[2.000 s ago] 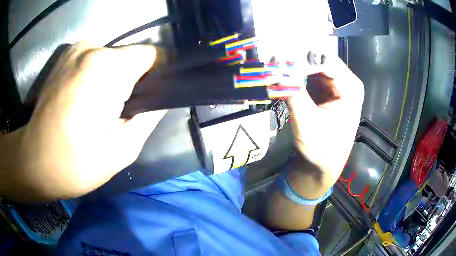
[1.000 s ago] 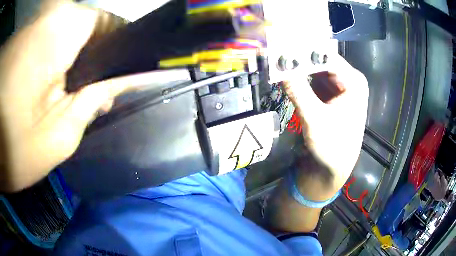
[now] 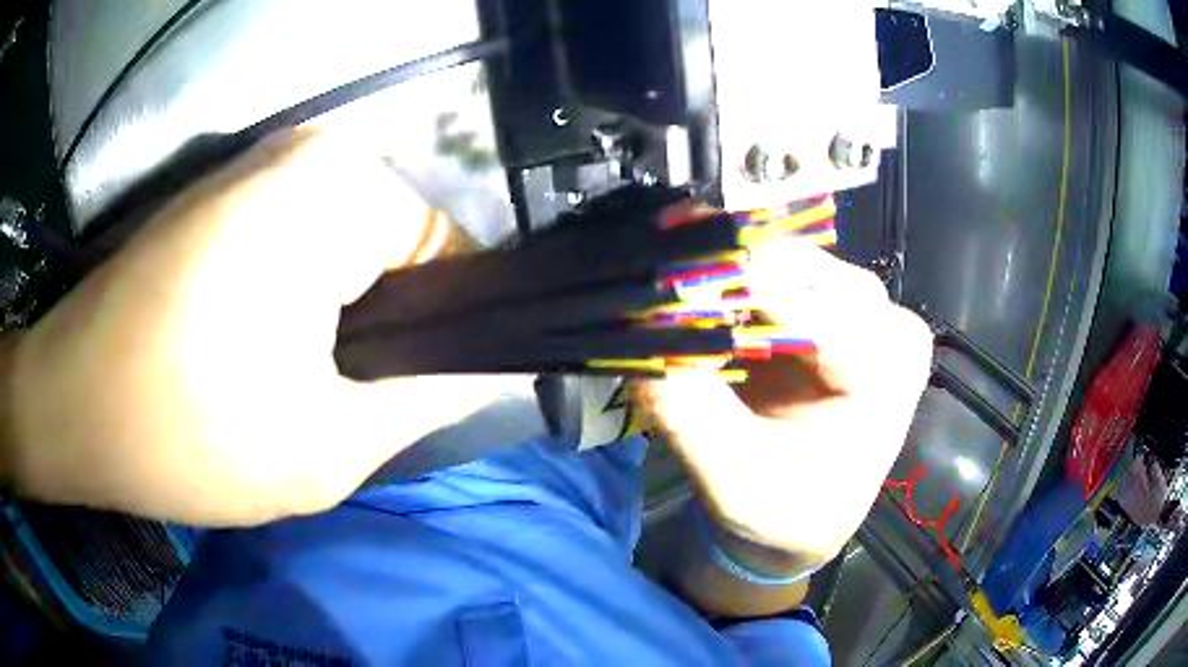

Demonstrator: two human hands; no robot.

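My left hand (image 3: 222,352) is closed around a bundle of black cables (image 3: 521,306) that points to the right. Short red, blue, yellow and white cores (image 3: 704,280) stick out of the cable ends. My right hand (image 3: 821,391) is at these ends, with thumb and fingers around the core tips; glare hides the exact grip. The bundle lies in front of the black work head (image 3: 593,65) and covers most of the arrow label (image 3: 603,407).
The bright front plate (image 3: 795,78) with dark screws stands above my right hand. A small dark display (image 3: 903,50) is at the top right. A blue-edged cable tray (image 3: 78,606) is at the lower left. Red coiled hose (image 3: 928,508) hangs at the right.
The cable bundle and my left hand have moved down and right, away from the work head. My right hand has shifted left and down to the core ends. The arrow label is now mostly covered.
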